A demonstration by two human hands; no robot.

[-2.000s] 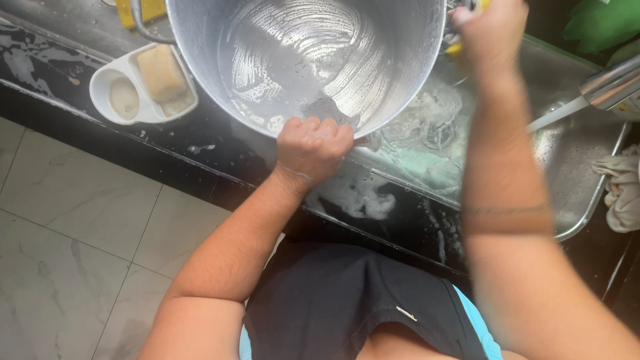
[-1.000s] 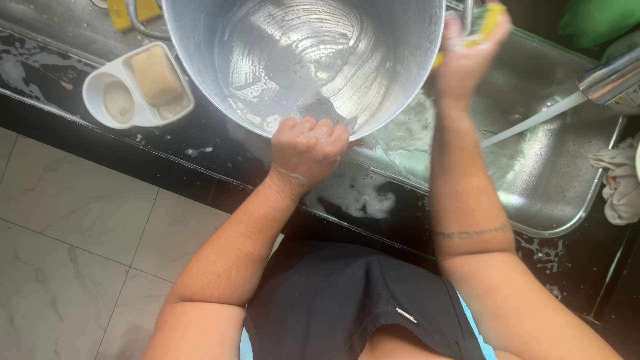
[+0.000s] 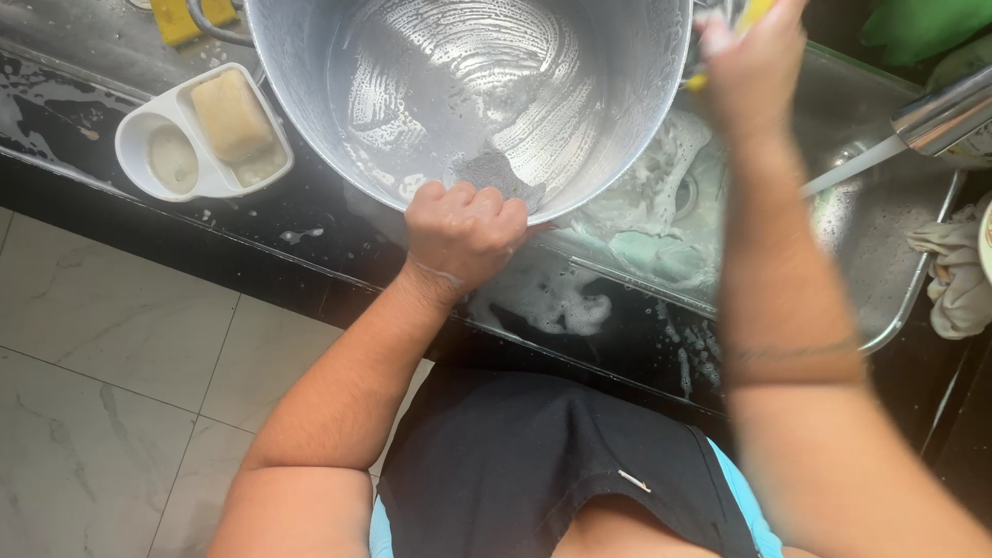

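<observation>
A large metal pot with soap streaks inside is tilted over the edge of the sink, its mouth toward me. My left hand grips the near rim, fingers curled over it; a gray scouring pad lies against the inner wall just beyond the knuckles. My right hand, blurred and partly cut off by the top edge, holds a yellow sponge at the outside of the pot's right wall, near its handle.
Water runs from a metal faucet into the foamy steel sink. On the black counter sits a white two-part dish with a beige soap bar. A yellow item lies upper left; a wet cloth hangs right.
My right hand with the sponge has shifted along the pot's right side, near the handle. My left hand has kept its hold on the rim, and the pot has hardly moved.
</observation>
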